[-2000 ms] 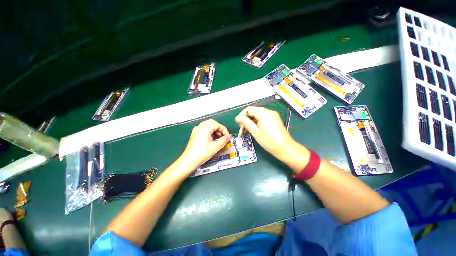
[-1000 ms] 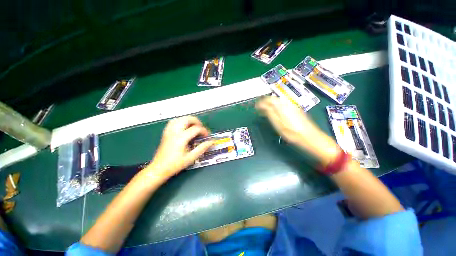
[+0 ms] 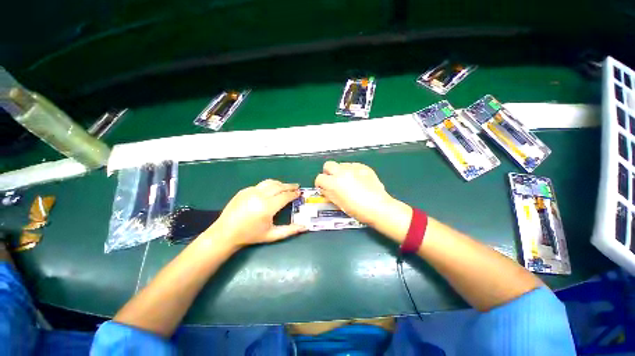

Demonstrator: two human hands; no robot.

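Observation:
A silver phone frame (image 3: pixel 326 214) with orange and black strips lies flat on the green bench in front of me. My left hand (image 3: pixel 259 214) grips its left end, thumb at the lower edge and fingers at the upper edge. My right hand (image 3: pixel 354 189) is over the frame's upper edge, fingers bent together and touching near its upper left part. The hand hides the frame's right part. I cannot tell whether the right fingers hold anything small. A red band (image 3: pixel 415 231) is on my right wrist, with a thin dark cord hanging from it.
Left are a black cable bundle (image 3: pixel 193 224), a clear bag (image 3: pixel 141 206) and orange pieces (image 3: pixel 36 221). Three phone frames lie right, one (image 3: pixel 539 222) nearest. More lie beyond the white strip (image 3: pixel 271 144). A white parts tray (image 3: pixel 607 167) stands far right. A blue sleeve (image 3: pixel 15 306) shows left.
My right hand has come back from the right onto the phone frame. My left hand has spread along the frame's left end. The view has shifted, so surrounding things sit differently in the picture.

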